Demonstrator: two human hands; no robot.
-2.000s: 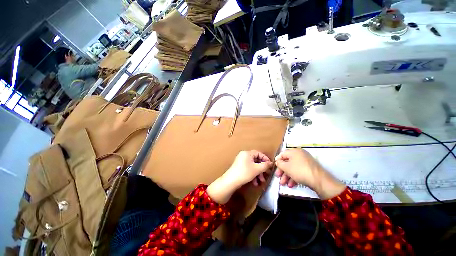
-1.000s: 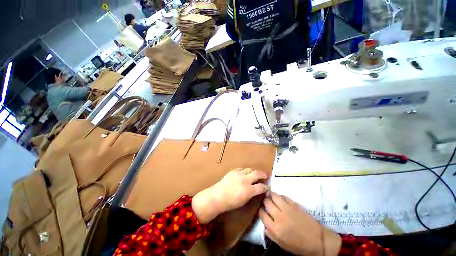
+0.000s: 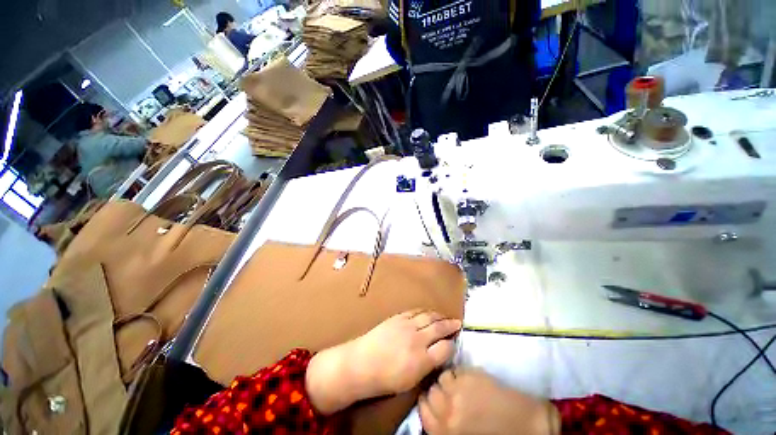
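Observation:
A tan bag body panel (image 3: 332, 314) lies flat on the white machine table, its top right corner at the presser foot and needle (image 3: 475, 265). Two thin brown bag handles (image 3: 347, 212) and a small silvery clasp (image 3: 341, 261) are at its far edge. My left hand (image 3: 383, 358) lies on the panel near its right edge, fingertips closed on that edge. My right hand (image 3: 485, 403), slightly blurred, is just below it, fingers curled at the same edge; they seem to pinch it. A pale strip shows under the hands at the bottom.
The white sewing machine (image 3: 613, 195) stands at the right. Thread snips (image 3: 655, 302) with red-and-black handles and a black cord lie on its bed. A bag pile (image 3: 94, 314) lies at the left beyond a dark table edge. Stacked cut pieces (image 3: 285, 106) and several people are behind.
The view has shifted upward. Both hands have moved along the panel's right edge toward me. The panel's top right corner remains at the needle.

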